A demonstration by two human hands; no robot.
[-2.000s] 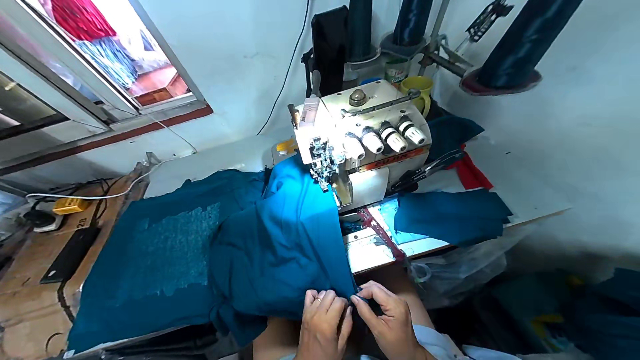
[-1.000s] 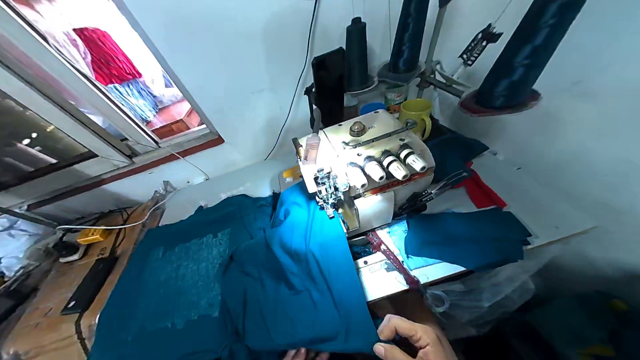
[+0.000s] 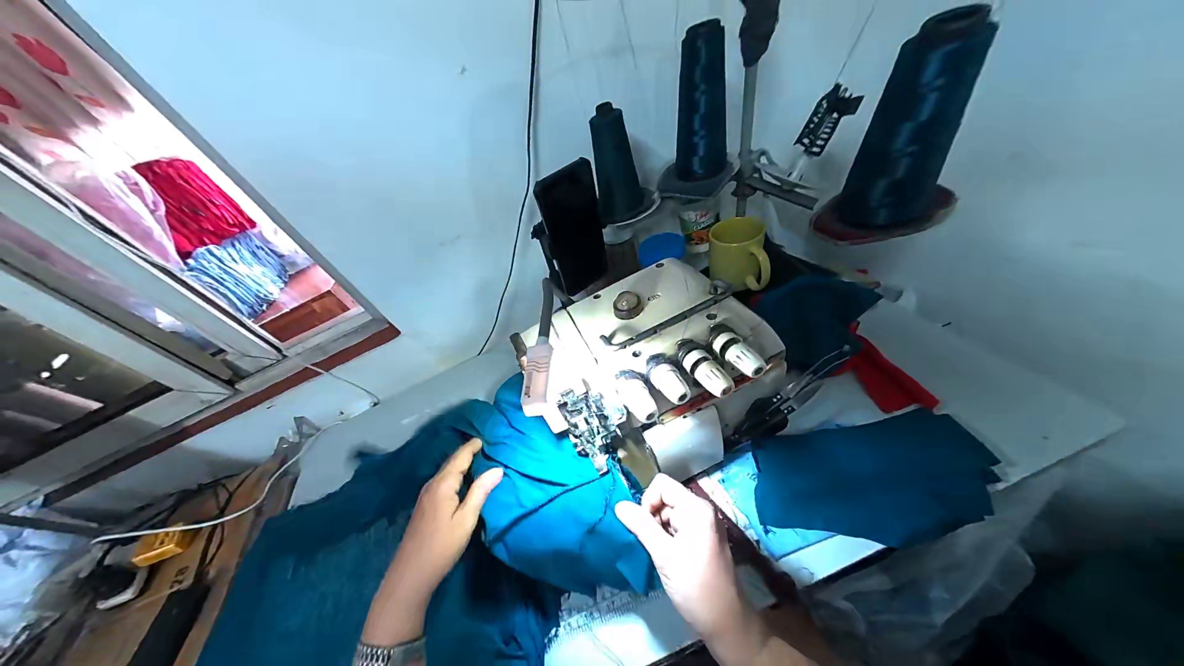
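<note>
Teal fabric lies bunched at the needle and presser foot area of a white overlock sewing machine, lit by its lamp. My left hand rests on the fabric left of the needle, thumb and fingers apart. Just right of the presser foot, my right hand pinches the fabric's edge between thumb and fingers. More of the teal cloth spreads to the left under my left forearm.
Cut teal pieces and red cloth lie right of the machine, near scissors. Behind it stand a yellow mug, a phone and several thread cones. A plastic bag hangs at the table's right edge.
Both hands have moved up from the front edge to beside the needle area. The fabric that hung toward me is now bunched by the presser foot.
</note>
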